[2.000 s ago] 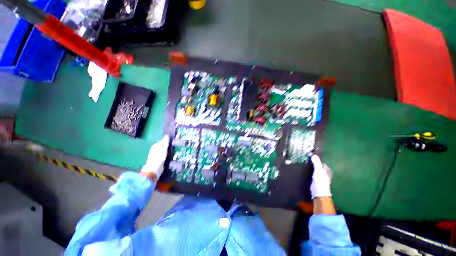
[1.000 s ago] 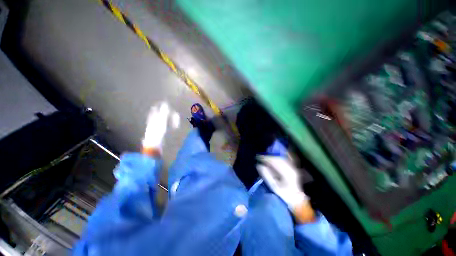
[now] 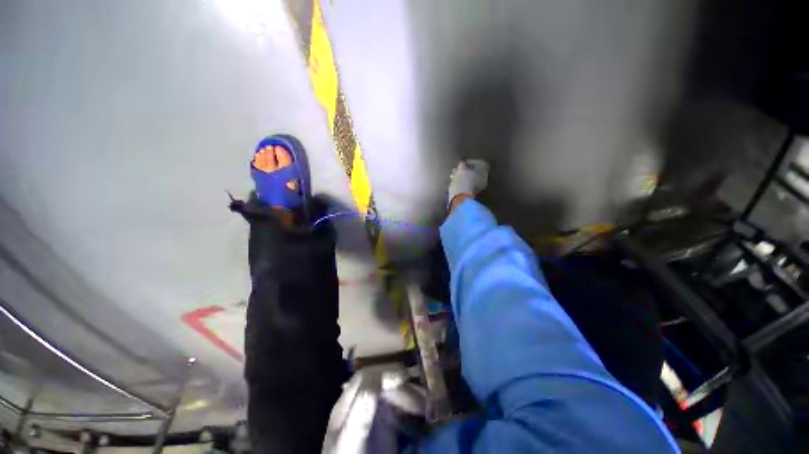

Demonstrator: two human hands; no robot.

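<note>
My right hand (image 3: 467, 180) is in a pale glove at the end of a blue sleeve (image 3: 519, 301), extended over the grey floor near the middle of the view. It is small and blurred. The fingers look drawn together, but I cannot tell whether they are closed. I see no object in it. My left hand is not in view. No circuit board or carrier frame shows.
Yellow-black floor tape (image 3: 325, 80) runs down the floor. A foot in a blue sandal (image 3: 282, 176) and a dark trouser leg stand left of it. Dark metal framework (image 3: 767, 341) is at the right, curved rails (image 3: 80, 355) at the lower left. A silvery blurred shape (image 3: 373, 412) is at the bottom.
The view has swung away from the bench, and the board in its frame has left the picture. Both hands were off it one second ago; now only my right hand shows.
</note>
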